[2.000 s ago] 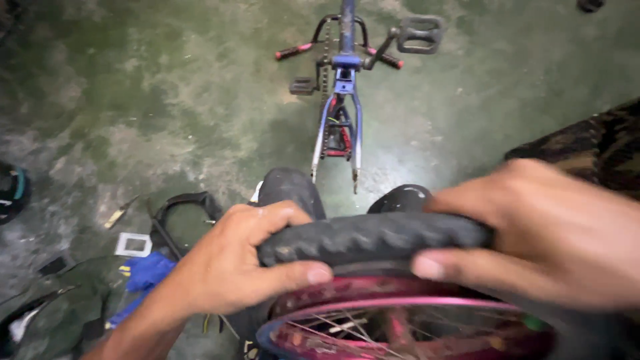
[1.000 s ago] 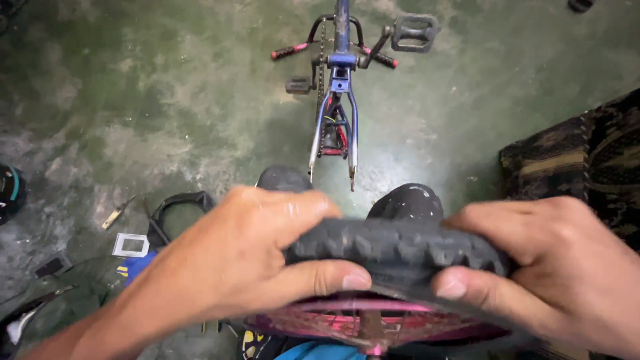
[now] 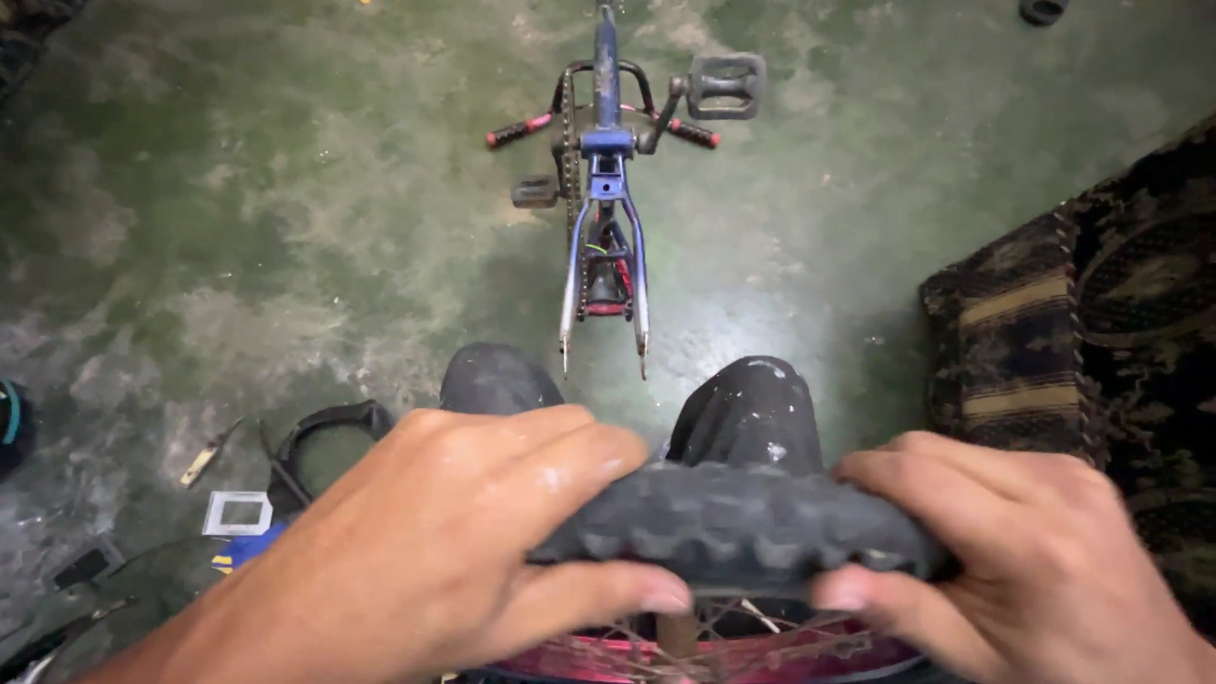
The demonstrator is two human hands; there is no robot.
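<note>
My left hand (image 3: 475, 541) grips a black knobby bicycle tyre (image 3: 741, 522) on its left side, with the thumb on the near side and the fingers over the tread. My right hand (image 3: 1007, 551) holds the same tyre on the right in a like grip. Below the tyre shows a pink-red wheel rim (image 3: 798, 655) with thin spokes, partly hidden by the hands and cut by the bottom edge. Ahead, a blue bicycle frame (image 3: 606, 171) stands on the floor, its bare fork-like stays pointing toward me, with a chain, a pedal (image 3: 727, 85) and a handlebar with red-ended grips.
My dark-trousered knees (image 3: 746, 408) are just beyond the tyre. A patterned sofa (image 3: 1016, 351) stands at right. On the green floor at left lie a knife-like tool (image 3: 207, 456), a white square frame (image 3: 237, 513), a curved black strip (image 3: 318, 427) and blue cloth (image 3: 252, 546).
Both hands stay on the tyre. My right hand has shifted its hold, and the wheel is tilted differently, with less of the rim in view than two seconds ago.
</note>
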